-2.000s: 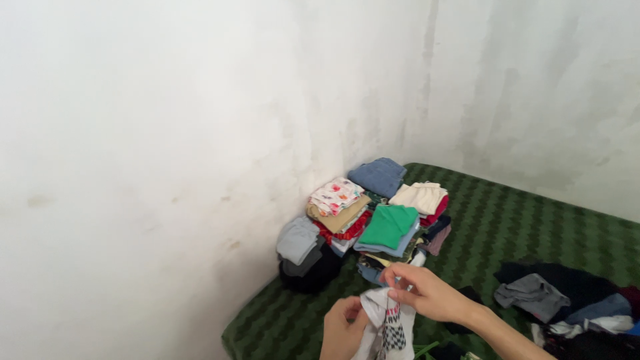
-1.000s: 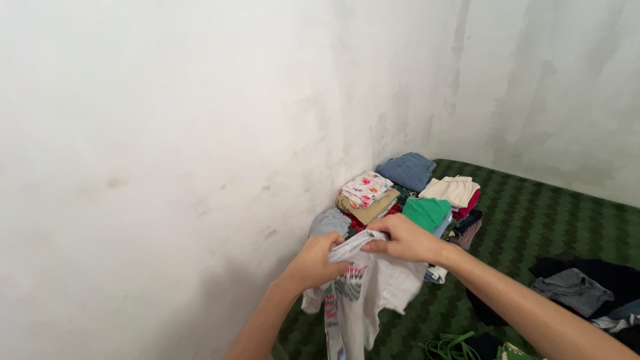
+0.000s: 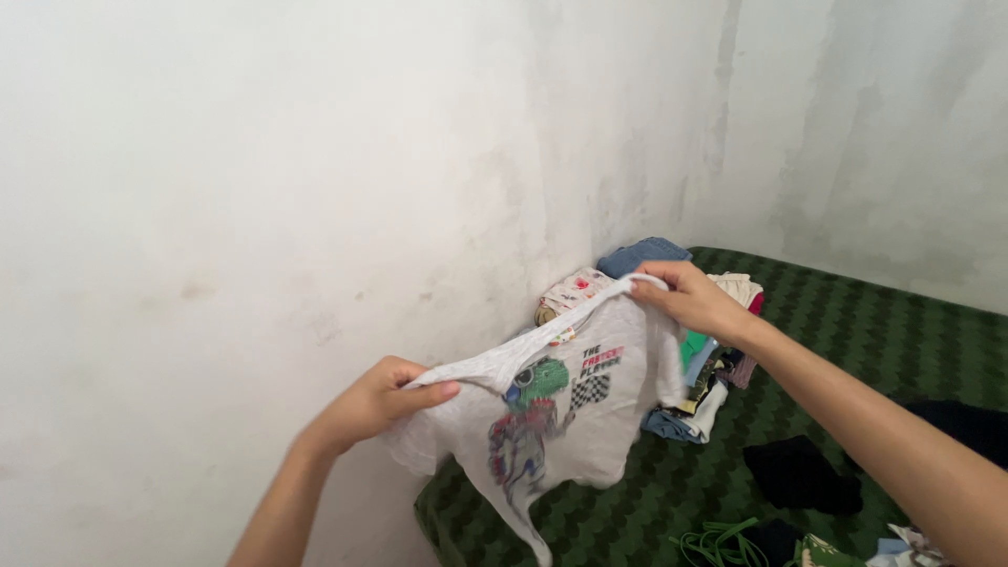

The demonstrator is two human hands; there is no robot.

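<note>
A light grey T-shirt (image 3: 583,433) with a printed green cartoon character and lettering hangs spread between my two hands, above the bed. My left hand (image 3: 386,398) pinches one shoulder of it between thumb and fingers. Higher and further right, my right hand (image 3: 689,299) grips the other shoulder. The shirt's neckline is stretched between them, and its lower edge hangs loose, partly blurred. Behind the shirt, partly hidden by it, are stacks of folded clothes, with a floral garment (image 3: 575,290) and folded blue denim (image 3: 646,256) at the back.
A bed with a dark green patterned cover (image 3: 850,315) stands against stained white walls (image 3: 236,197). A black garment (image 3: 803,472) lies at the right. Green cords (image 3: 720,543) and loose clothes lie near the bottom edge. A cream folded garment (image 3: 736,288) tops a stack behind my right hand.
The grey shirt, bunched between my hands two seconds ago, is now opened out with its print showing. My hands have moved apart. The view has shifted somewhat.
</note>
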